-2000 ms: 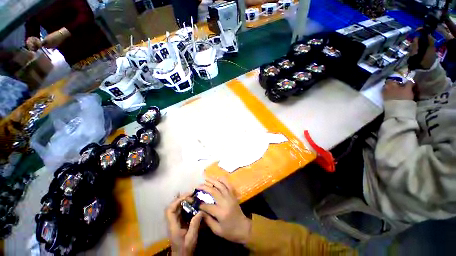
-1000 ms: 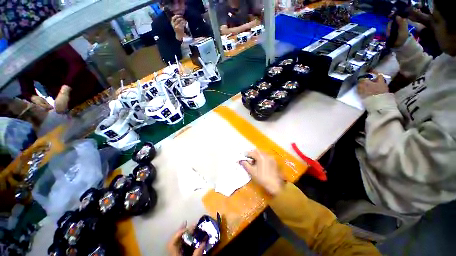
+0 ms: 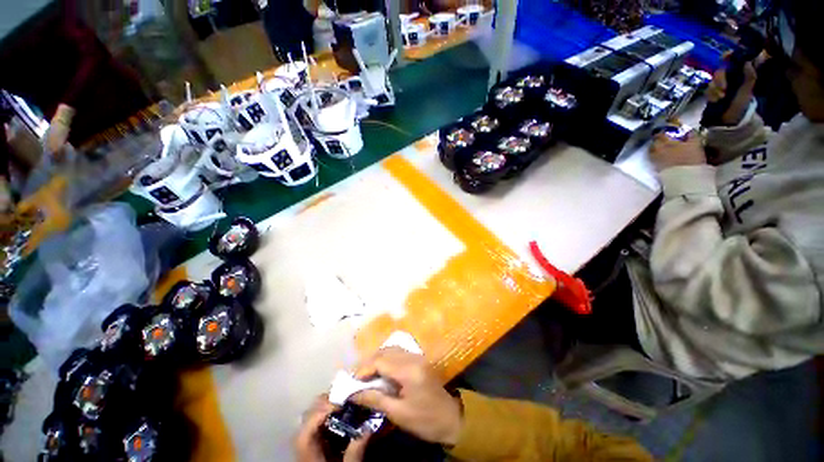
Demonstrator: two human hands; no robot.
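Note:
My left hand [image 3: 318, 436] is at the bottom edge, partly cut off, and holds a black camera head housing [image 3: 354, 421] with a shiny face. My right hand [image 3: 414, 393] is over the housing and holds a white wipe [image 3: 348, 386] against or just above its upper side. One corner of the white wipe also sticks up behind my right fingers. The fingers hide much of the housing, and I cannot tell how far the wipe touches it.
Black camera heads [image 3: 217, 330] are heaped at left, with another group [image 3: 489, 162] at the back right. A thin white piece [image 3: 332, 302] lies on the pale tabletop [image 3: 271, 379]. A red-handled tool [image 3: 562, 280] is at the table edge. White camera bodies [image 3: 276, 150] stand behind. A person in a beige sleeve [image 3: 696, 244] sits right.
My right hand has come back from the tabletop to the housing with the white wipe. The wipe has left the orange tape. My left hand still holds the housing.

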